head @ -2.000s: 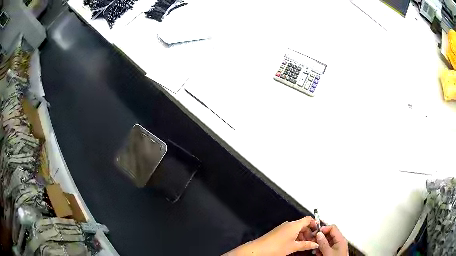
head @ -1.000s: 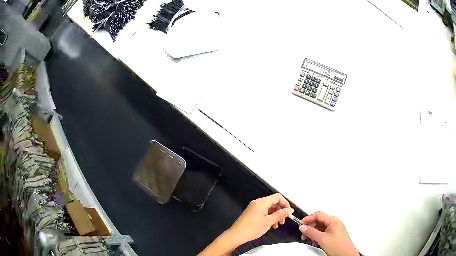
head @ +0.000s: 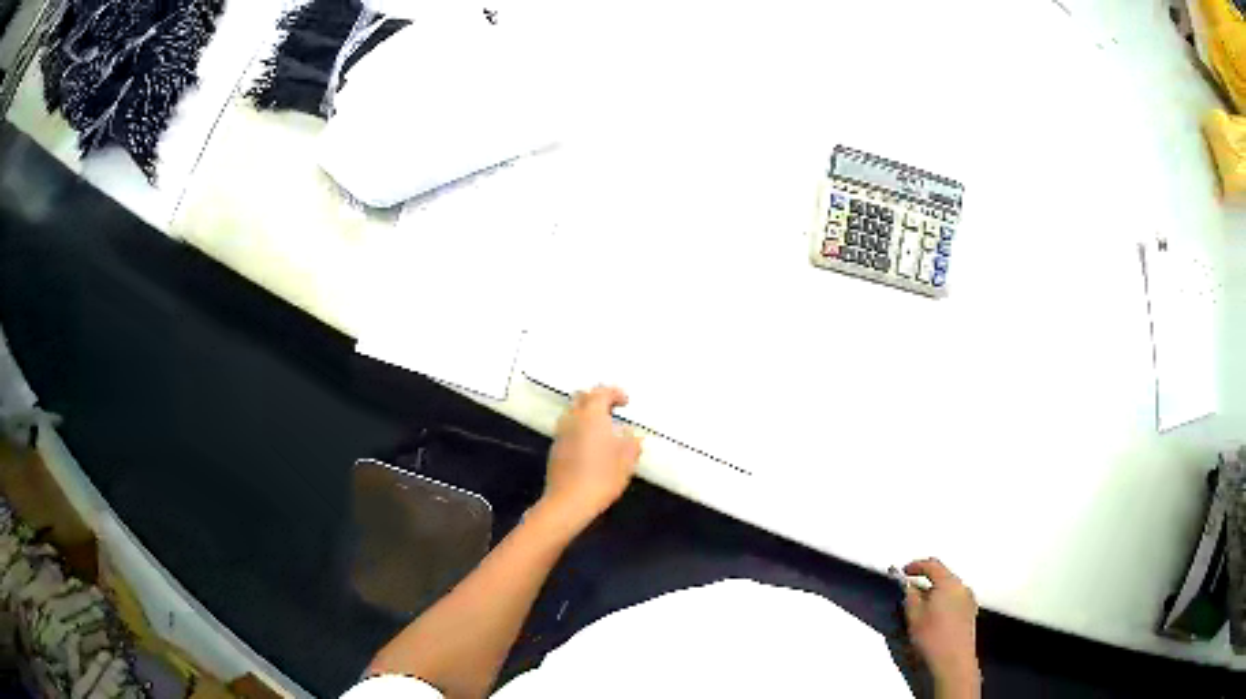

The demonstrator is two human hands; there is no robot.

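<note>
My left hand (head: 594,458) is at the table's near edge, its fingers on the near border of a white notebook or sheet (head: 656,403). The page is overexposed, and whether the fingers pinch it is unclear. My right hand (head: 943,615) is at the table edge further right. It holds a small pale pen (head: 909,579) between thumb and fingers. A grey calculator (head: 891,225) lies on the white tabletop beyond the hands. A loose white sheet (head: 444,328) lies left of my left hand, near the edge.
Black strap bundles (head: 130,82) and a white rounded or folded item (head: 437,130) lie at the far left. A white record sheet (head: 1182,341) and yellow bundles (head: 1227,48) are at the right. A stool (head: 417,539) stands on the dark floor below the table.
My hands were together around the pen and have moved apart. My left hand has moved left to the table edge; the right keeps the pen. The view has shifted.
</note>
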